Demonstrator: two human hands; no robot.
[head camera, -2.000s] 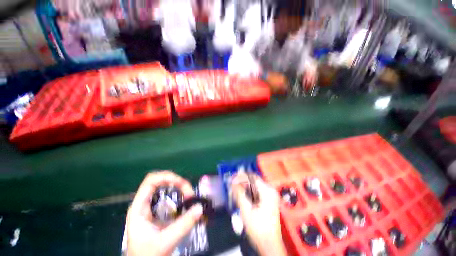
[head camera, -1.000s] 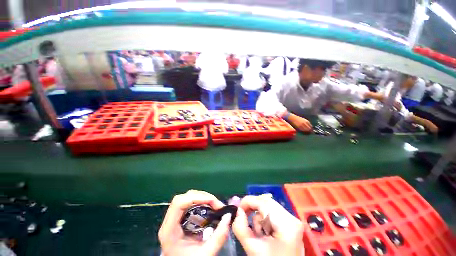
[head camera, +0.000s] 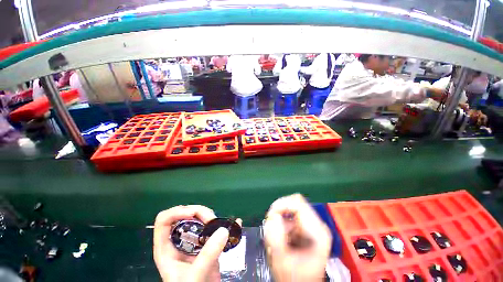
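Note:
My left hand (head camera: 185, 250) holds an open round watch case (head camera: 186, 237) with a silvery rim and circuit parts inside. Its thumb presses a dark round back cover (head camera: 234, 231) against the case's right side. My right hand (head camera: 298, 242) is blurred, to the right of the case and apart from it, with fingers curled. A small brownish thing shows at its fingers, too blurred to name. The blue bin (head camera: 326, 215) is mostly hidden behind this hand. The near red compartment tray (head camera: 386, 212) holds several black round units.
More red trays (head camera: 132, 140) with round units stand across the green bench (head camera: 276, 179). Small loose parts lie on the dark mat at left. A person (head camera: 358, 88) in white reaches right across the bench. A beam spans above.
My right hand has moved right, away from the case and cover. My left hand has moved slightly left, still holding both. The view has shifted, and the person across the bench appears further right.

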